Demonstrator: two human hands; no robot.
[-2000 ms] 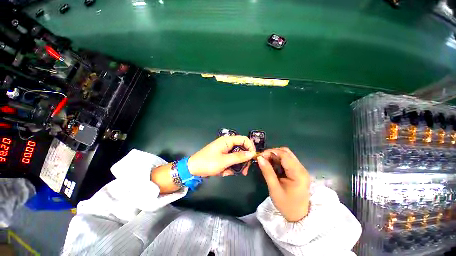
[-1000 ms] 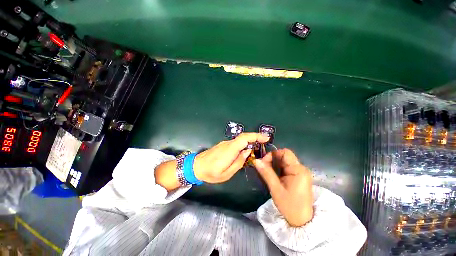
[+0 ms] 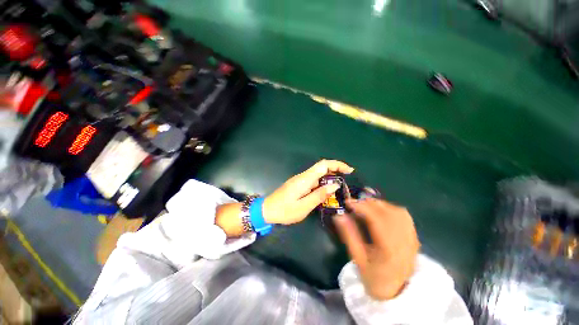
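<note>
My left hand (image 3: 298,198), with a blue band at the wrist, holds a small black watch housing (image 3: 332,184) between thumb and fingers. An orange flex cable (image 3: 332,202) shows at the housing beside my left thumb. My right hand (image 3: 381,238) is just right of it, thumb and fingers close to the housing's edge. The picture is blurred, and whether the right fingers pinch anything cannot be told. Another dark housing (image 3: 366,192) lies on the bench behind my right fingers, partly hidden.
A black test fixture (image 3: 209,108) with red handles and red digits stands at the left. Clear blister trays (image 3: 517,254) with orange tails stand at the right. One unit (image 3: 440,83) lies on the green conveyor beyond a yellowish strip (image 3: 374,119).
The view has turned, so the fixture, trays and conveyor unit appear shifted and tilted. The housing in my left hand shows more openly, with the orange cable on it.
</note>
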